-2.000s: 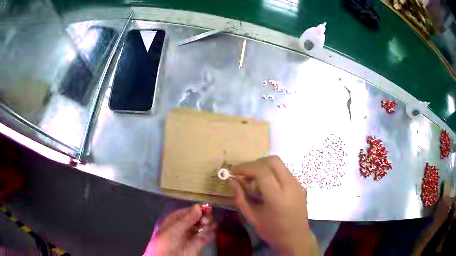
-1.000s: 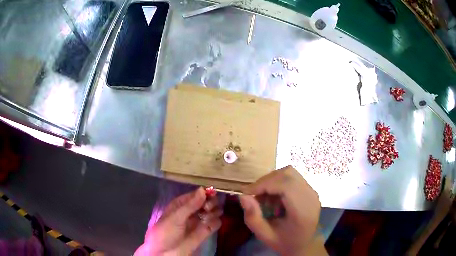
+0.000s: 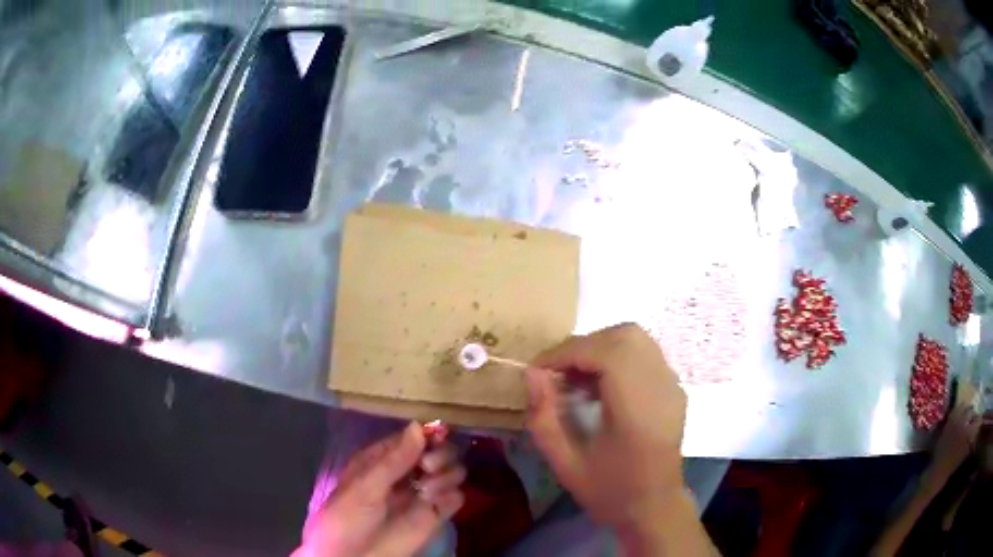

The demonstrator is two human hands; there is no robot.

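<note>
My left hand (image 3: 397,490) pinches a small red-and-white piece (image 3: 434,432) just below the near edge of the cardboard pad (image 3: 457,272). My right hand (image 3: 615,419) pinches a thin stick applicator (image 3: 507,362), whose tip is at the white round glue cap (image 3: 473,356) on the pad. Brown stains lie round the cap. Whether the tip touches the glue cannot be told. A wide heap of tiny pale parts (image 3: 708,326) lies right of the pad, partly washed out by glare. A red heap (image 3: 808,319) lies further right.
A smartphone (image 3: 274,125) lies at left. A metal strip (image 3: 427,41), a spare stick (image 3: 519,79) and a glue bottle (image 3: 679,51) are along the far side. A dark tool lies on a white scrap (image 3: 775,190). Another person's hand (image 3: 958,424) is at the right edge.
A second ago the stick was beside the red-and-white piece at my left hand; now my right hand has moved it up to the glue cap. My left hand still holds the piece. The view has shifted slightly.
</note>
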